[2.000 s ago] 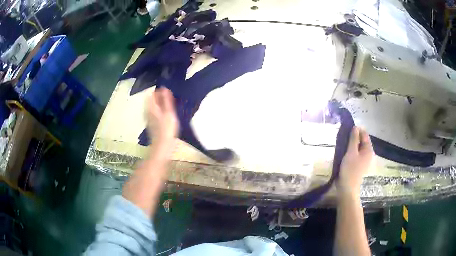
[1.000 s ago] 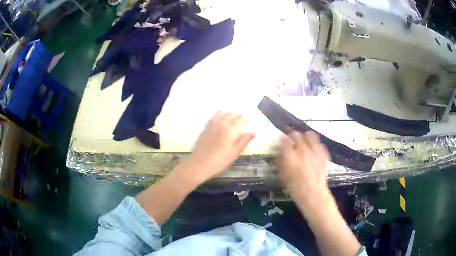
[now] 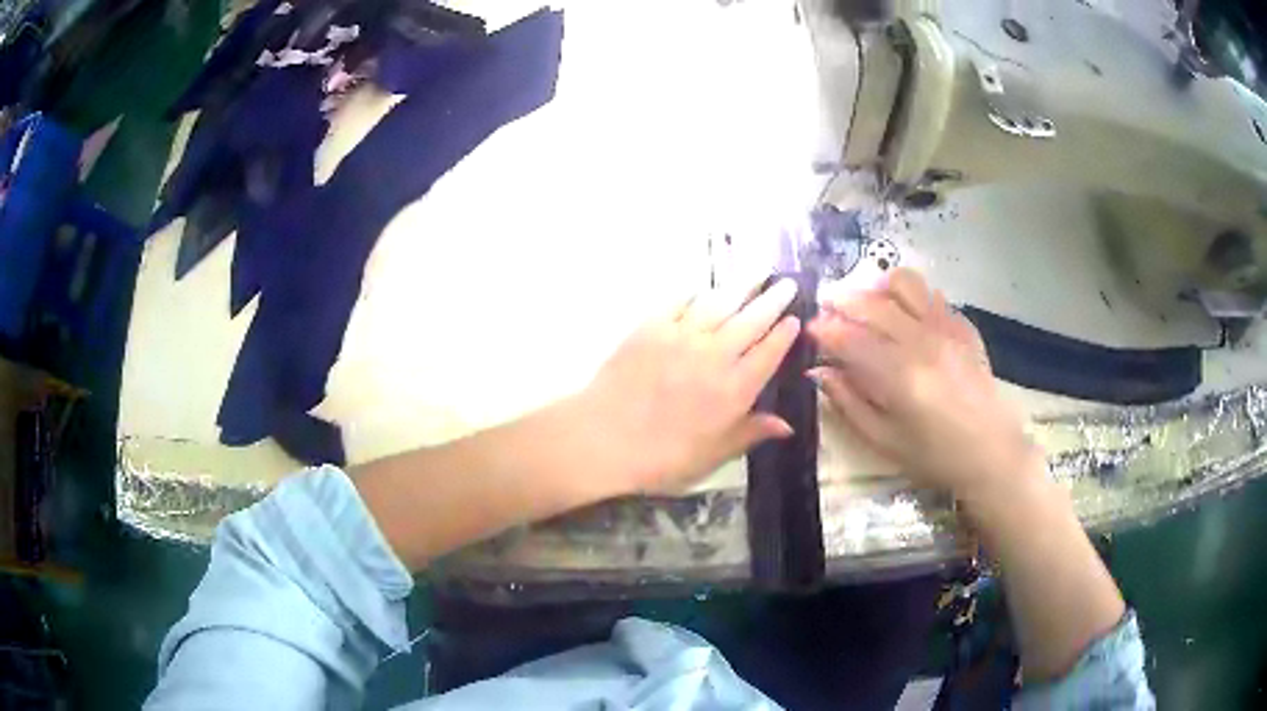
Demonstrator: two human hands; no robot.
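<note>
A narrow dark band piece [image 3: 787, 486] runs from under the needle area straight back to the table's front edge, its near end at the film-wrapped edge. My left hand [image 3: 691, 396] lies on its left side, fingers spread, fingertips on the band near the needle. My right hand [image 3: 906, 364] is at its right side, fingers bent, fingertips at the band's edge close to the needle. The presser foot and needle [image 3: 803, 247] are partly lost in the lamp glare. A second dark curved band [image 3: 1091, 364] lies flat on the machine bed, right of my right hand.
Navy cut panels [image 3: 327, 236] lie fanned at the left, with pale pink bits [image 3: 334, 77] on top. The cream machine head [image 3: 1070, 125] stands at the right. Shiny film wraps the table's front edge [image 3: 611, 545]. A blue bin [image 3: 42, 208] stands at the far left.
The band has gone from lying diagonally near the front edge to lying straight under the needle area. Both hands have moved forward to it. The view has shifted right and closer.
</note>
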